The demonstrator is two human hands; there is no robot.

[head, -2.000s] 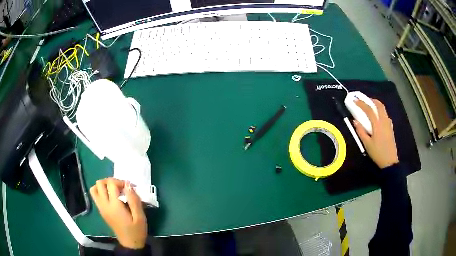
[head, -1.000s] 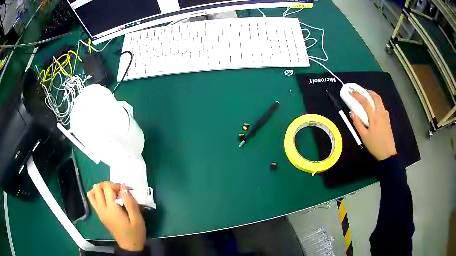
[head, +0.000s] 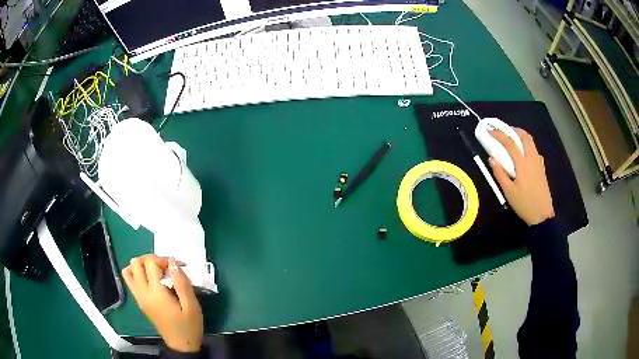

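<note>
A white security camera (head: 143, 172) lies on the green mat at the left, its square base end toward me and its antenna along its left side. My left hand (head: 167, 298) is at the base end, thumb and fingers pinched on a small white piece (head: 168, 282). The fingers hide much of the piece, and I cannot tell whether it touches the base. My right hand (head: 522, 175) rests over the white mouse (head: 496, 146) on the black mouse pad (head: 560, 196).
A yellow tape roll (head: 407, 210) overlaps the pad's left edge. A dark pen-like tool (head: 368, 170) and small dark pieces lie mid-mat. A white keyboard (head: 301, 66) is behind. The label printer (head: 31, 189), phone (head: 100, 263) and cable tangle (head: 87, 126) are at left.
The whole view has shifted slightly since two seconds ago. Both hands keep nearly the same places, the left at the camera's base and the right on the mouse.
</note>
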